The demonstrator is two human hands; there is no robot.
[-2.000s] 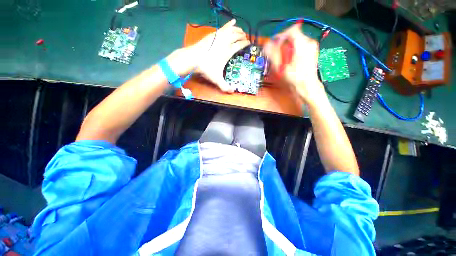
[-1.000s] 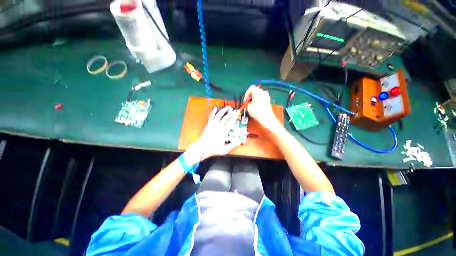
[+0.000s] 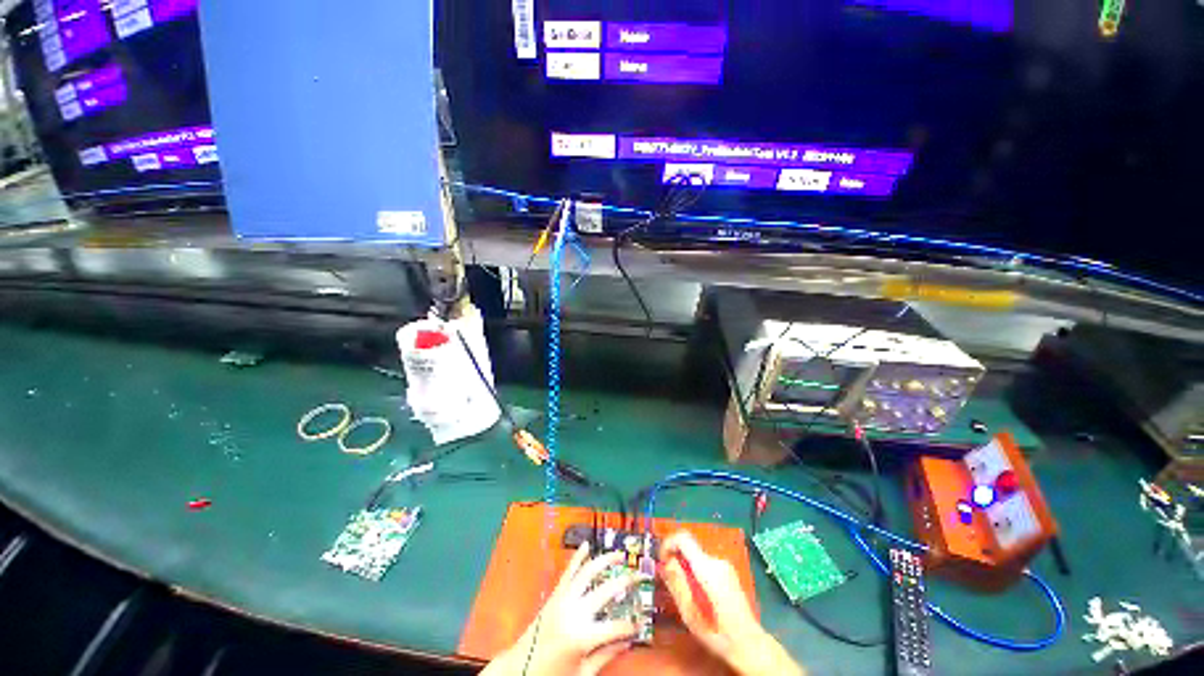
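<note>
A circuit board (image 3: 644, 610) lies on the orange jig base (image 3: 508, 581), partly covered by my hands. My left hand (image 3: 581, 614) is on its left side, fingers spread over its face and edge. My right hand (image 3: 702, 590) is at its right edge, closed around a red pen-like tool (image 3: 692, 577). Black cables run to the black connector block (image 3: 581, 536) at the board's back. One more board (image 3: 372, 539) lies left of the jig, component side up. A plain green board (image 3: 800, 561) lies to the right.
Remote control (image 3: 910, 614), blue cable (image 3: 1043, 639) and lit orange test box (image 3: 980, 508) are at right. Behind stands an oscilloscope (image 3: 858, 378). Tape rings (image 3: 324, 423) and a white wrapped item (image 3: 446, 383) are at back left. A coiled blue cord (image 3: 555, 370) hangs before large screens (image 3: 792, 119).
The view has tilted up, bringing the screens and blue panel into sight. Both hands stay at the board on the jig. The test box lamp now glows blue-white.
</note>
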